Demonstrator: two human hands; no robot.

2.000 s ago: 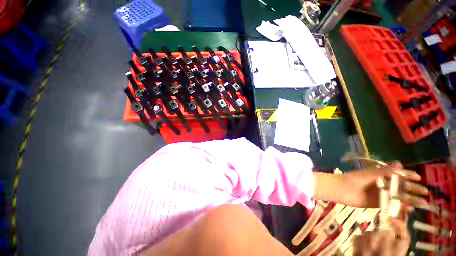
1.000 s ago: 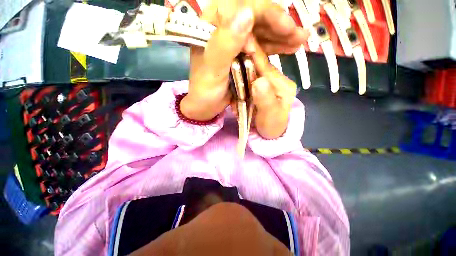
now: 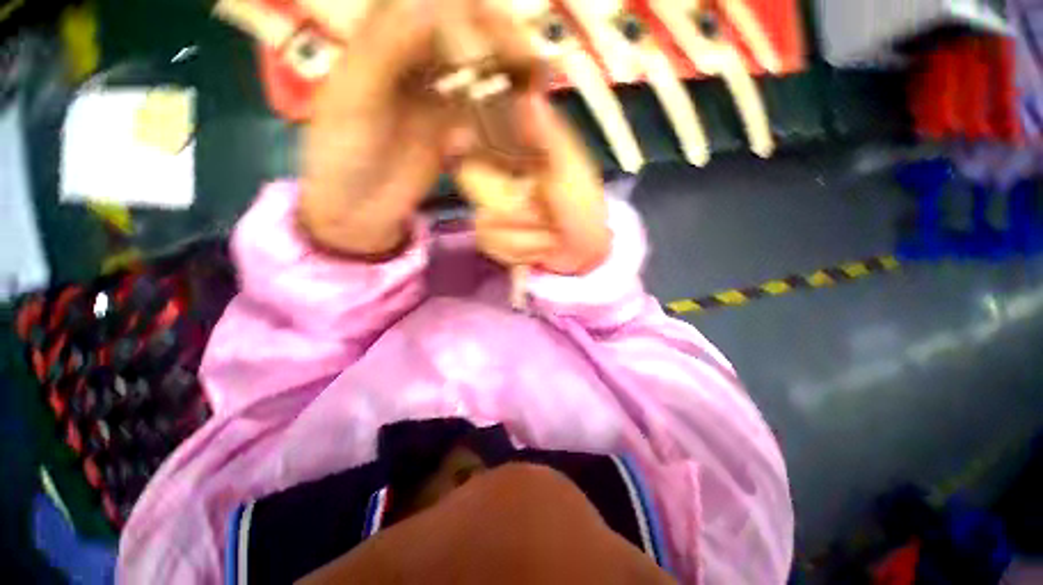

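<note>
My left hand (image 3: 372, 143) and my right hand (image 3: 538, 189) are together at the upper middle, both blurred. Between them is a beige-strap smartwatch (image 3: 503, 120), with its dark case side towards my right fingers and a pale strap end hanging below. Both hands are on it; my left fingers are partly hidden behind it. Behind the hands, a red watch tray (image 3: 782, 25) holds several beige-strap watches (image 3: 669, 97), their round sensors up and bands hanging over the near edge.
A red tray of black-strap watches (image 3: 109, 377) lies at the left. A white paper sheet (image 3: 92, 149) with a cream pad (image 3: 166, 120) lies at upper left. A white boxy thing (image 3: 881, 25), a red stack (image 3: 964, 97) and blue crate (image 3: 961, 217) are at the right.
The white-strapped piece that stuck out left of my left hand no longer shows there. The cream pad now shows on the paper. The view has shifted and my hands appear further up and left.
</note>
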